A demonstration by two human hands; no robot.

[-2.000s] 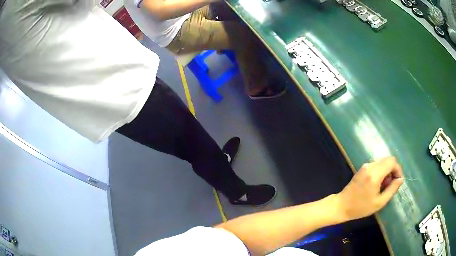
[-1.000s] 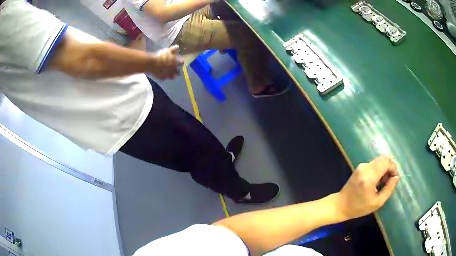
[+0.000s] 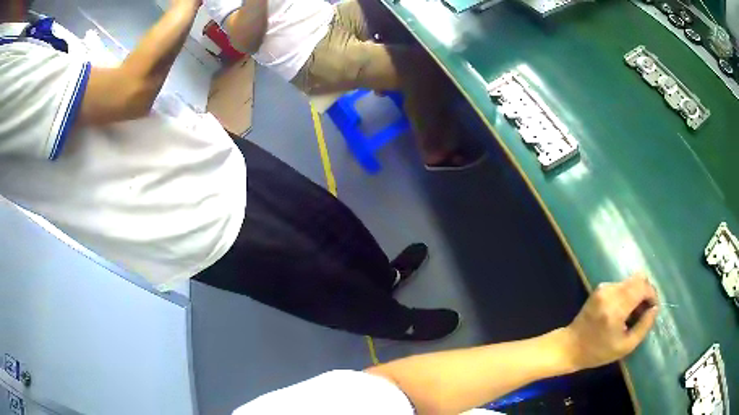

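Observation:
My left hand (image 3: 613, 323) rests at the bench's near edge, fingers curled and fingertips pinched together. A thin bright strand, looking like solder wire (image 3: 668, 305), sticks out from the fingertips. My right hand is not in view. A pale grey bracket assembly (image 3: 535, 121) lies on the green mat, beyond my hand. A second bracket assembly with round parts (image 3: 666, 87) lies further back. Two more brackets, one at the right (image 3: 724, 258) and one at the lower right (image 3: 707, 385), are cut off by the picture's edge.
The bench (image 3: 600, 190) curves down the right side. Small round parts (image 3: 679, 18) line its back. A person in a white shirt (image 3: 154, 186) stands at the left, close by. Another person (image 3: 348, 57) sits by the bench near a blue stool (image 3: 369, 130).
The standing person's forearm came into view and has risen to the upper left. The view has shifted, so the brackets sit differently in the picture. My left hand keeps its pinch.

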